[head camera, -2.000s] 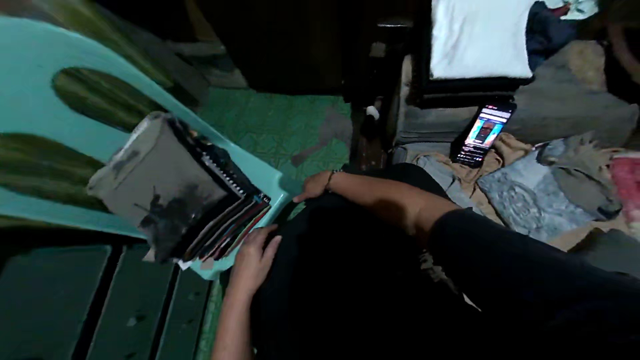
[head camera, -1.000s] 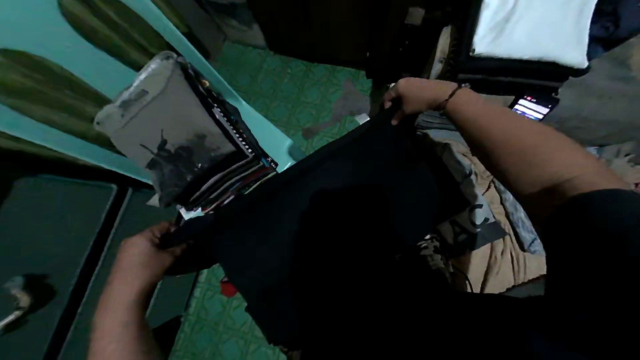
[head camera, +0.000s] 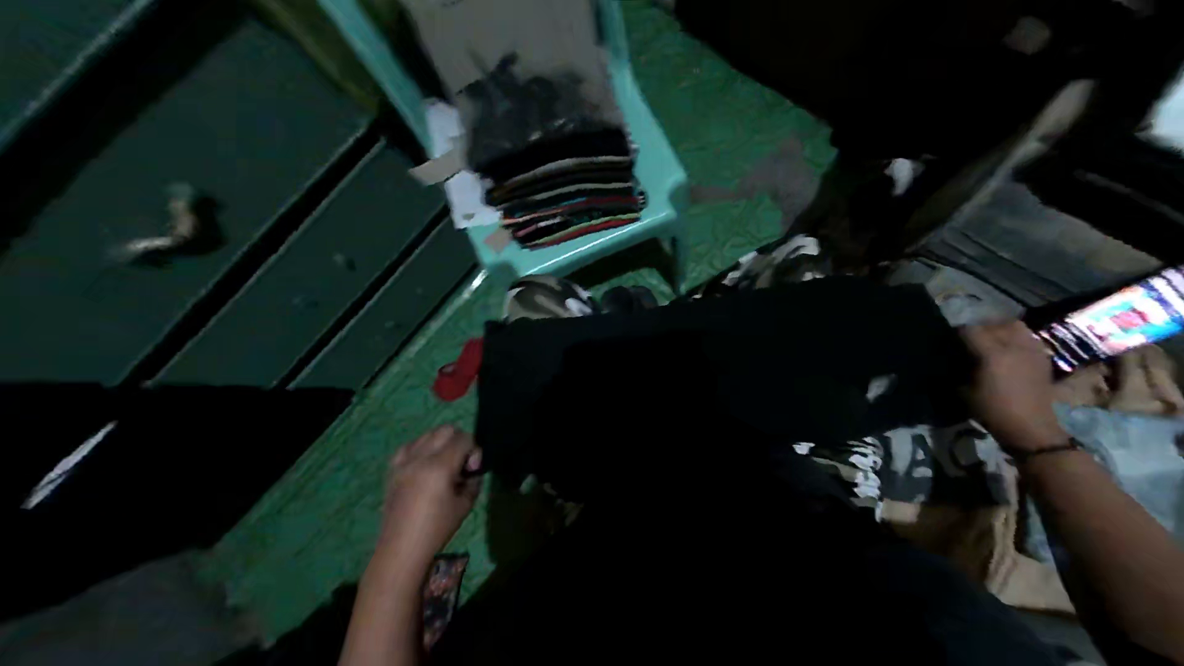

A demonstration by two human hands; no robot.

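A black cloth garment (head camera: 712,370) lies spread across my lap, over camouflage-patterned fabric. At its left edge my left hand (head camera: 433,481) pinches the cloth, with the fingers curled. My right hand (head camera: 1010,384), a thin band on its wrist, grips the garment's right end. Beyond my knees a stack of folded clothes (head camera: 564,185) rests on a light green plastic chair (head camera: 661,185). Just past my right hand is a phone (head camera: 1124,319) with a lit screen. The lower part of the garment merges with my dark clothing, so its outline there cannot be told.
Dark green drawers (head camera: 324,268) with a metal handle (head camera: 166,231) stand at the left. A red item (head camera: 458,372) lies on the green patterned floor (head camera: 314,546). Loose clothes (head camera: 1124,453) are heaped at the right, beside a grey seat-like surface (head camera: 1008,240).
The black garment, held up between both hands a second ago, now lies lower across my lap. Two seconds ago my hands were close together near the chair's edge. The view has swung left.
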